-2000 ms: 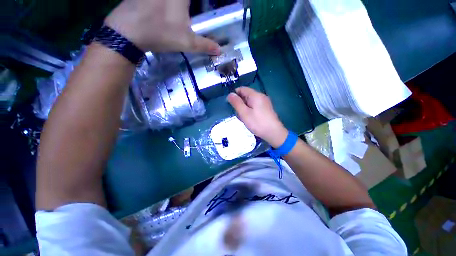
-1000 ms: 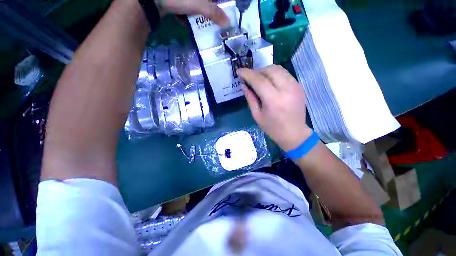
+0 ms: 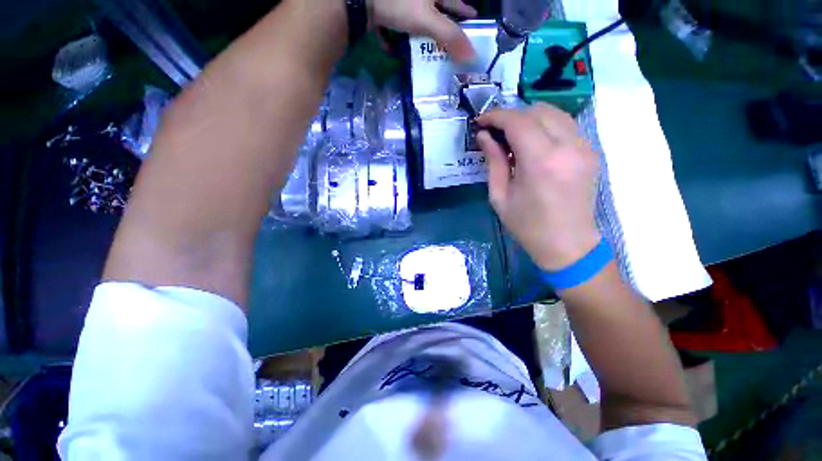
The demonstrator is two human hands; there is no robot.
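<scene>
The silver-white FUMA screw feeder (image 3: 442, 153) stands at the back of the green mat. My right hand (image 3: 541, 180) is at its metal pick-up block (image 3: 479, 97), with a thin dark tool (image 3: 494, 133) pinched in the fingers; the fingers hide its tip. My left hand (image 3: 424, 22) is above the feeder, partly cut off by the top edge, one digit stretched towards the block. The screwdriver (image 3: 521, 18) hangs between them, bit downward. A white rounded-square housing (image 3: 436, 279) lies on clear film (image 3: 389, 295) in front, with a wired part (image 3: 355, 272) to its left.
Film-wrapped housings (image 3: 360, 185) stand left of the feeder. A green power supply (image 3: 557, 70) with black plug is to its right, then a tall white sheet stack (image 3: 644, 180). Loose wired parts (image 3: 97, 185) lie on a black mat at far left. A red item (image 3: 726, 315) is at lower right.
The view has shifted, so the feeder and power supply show more fully. My right hand has stayed at the pick-up block. My left hand remains above the feeder; the screwdriver shows more clearly.
</scene>
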